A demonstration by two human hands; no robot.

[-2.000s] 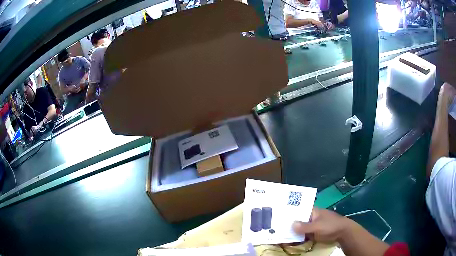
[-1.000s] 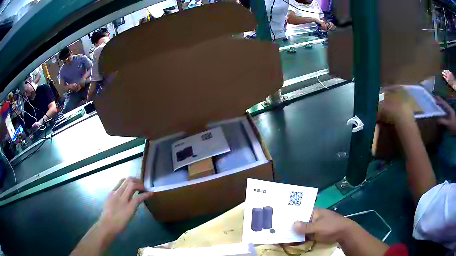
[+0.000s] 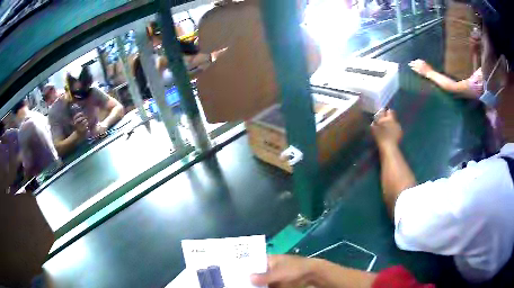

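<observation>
My right hand (image 3: 290, 271), below a red cuff, holds a white printed leaflet (image 3: 225, 260) by its right edge, thumb on the front. The leaflet stands nearly upright at the bottom of the picture, cut off by the lower edge. It shows dark upright product shapes and a blurred code. My left hand is not in view. A dark brown carton part (image 3: 22, 239) shows at the lower left edge; its inside cannot be seen.
A green post (image 3: 298, 129) stands in front of another open brown carton (image 3: 269, 147) on the dark belt (image 3: 225, 194). A white foam block (image 3: 379, 84) is beside that carton. A worker's forearm (image 3: 390, 163) reaches in from the right. A thin white wire loop (image 3: 374, 259) lies near my right hand.
The view has turned right, leaving the near carton at the left edge. My left hand, which was at that carton, has left the picture. My right hand still holds the leaflet, now lower in view.
</observation>
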